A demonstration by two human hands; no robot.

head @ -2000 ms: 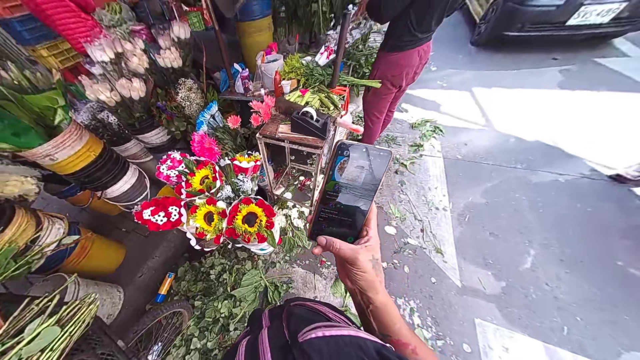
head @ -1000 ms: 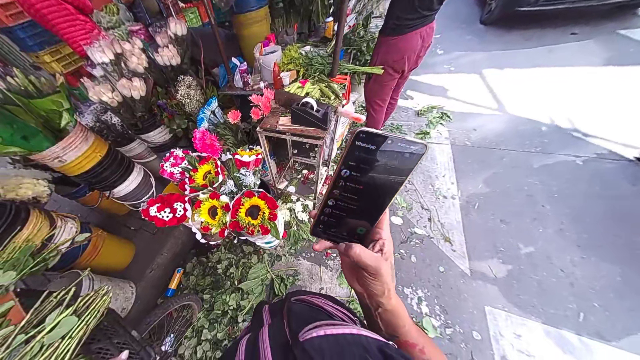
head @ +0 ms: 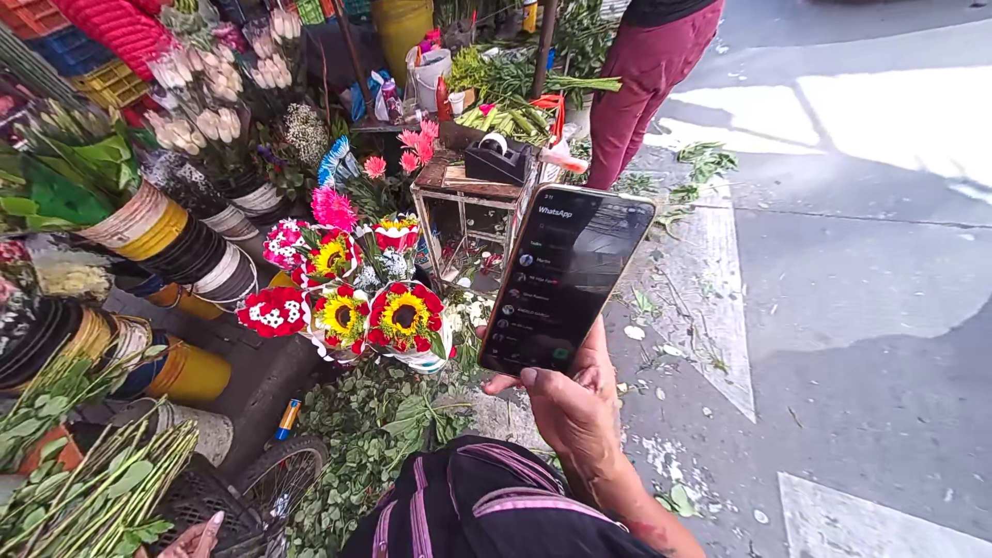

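Observation:
A smartphone [head: 566,279] with a dark, lit screen showing a list is held upright in my right hand [head: 577,403], its thumb over the phone's lower edge. My left hand [head: 190,541] shows only in part at the bottom left edge, beside cut green stems [head: 101,473] and a black plastic crate [head: 198,496]; whether it holds anything is hidden. Left of the phone stand bouquets with sunflowers [head: 404,315] and red flowers. Behind the phone, a black tape dispenser [head: 496,160] sits on a small worn table [head: 449,186].
Buckets [head: 182,372] and white roses [head: 221,124] fill the left side. A person in maroon trousers [head: 651,77] stands at the top. A bicycle wheel [head: 287,465] and leafy cuttings [head: 364,434] lie low. My black bag [head: 480,504] is in front; paving [head: 852,310] extends right.
The phone's screen now shows a list where a different page showed two seconds ago. My left hand has come into view at the bottom left.

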